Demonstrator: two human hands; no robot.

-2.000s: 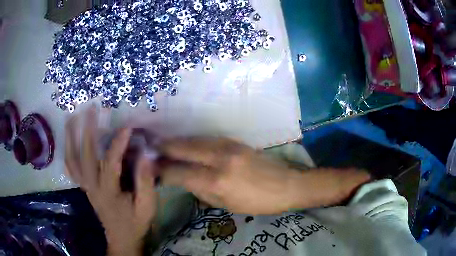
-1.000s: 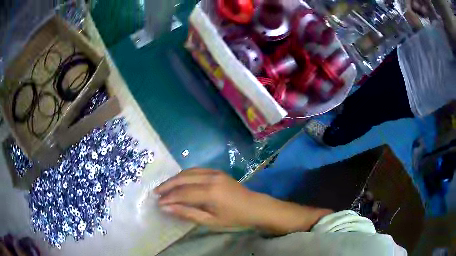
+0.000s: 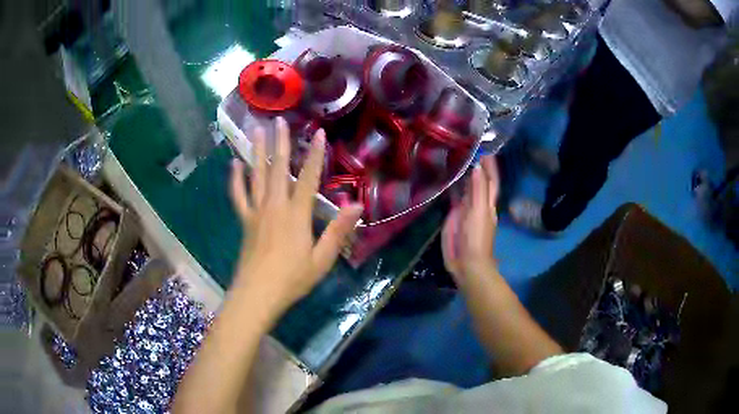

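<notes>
The parts carton [image 3: 352, 255], white inside and pink outside, stands on the green bench in front of me, full of red and plum flanged housings [image 3: 397, 77]. One bright red flanged part [image 3: 271, 84] lies face up at its left corner. My left hand [image 3: 279, 218] is over the carton's near left side, fingers spread, holding nothing visible. My right hand [image 3: 472, 214] is at the carton's right side, palm turned toward it, fingers extended and slightly blurred. Whether either hand touches the carton is hard to tell.
A pile of small silver nuts or washers [image 3: 150, 352] lies at lower left beside a brown box of thin rings [image 3: 79, 257]. Clear plastic scraps [image 3: 360, 303] lie by the bench edge. A large floor carton [image 3: 672, 267] holds metal pieces at right. A person's dark-clothed leg [image 3: 595, 121] stands beyond.
The view has swung right to the carton. My left hand has come into view over it, and my right hand has moved from the white board to its right side. The earlier plum housing is out of view.
</notes>
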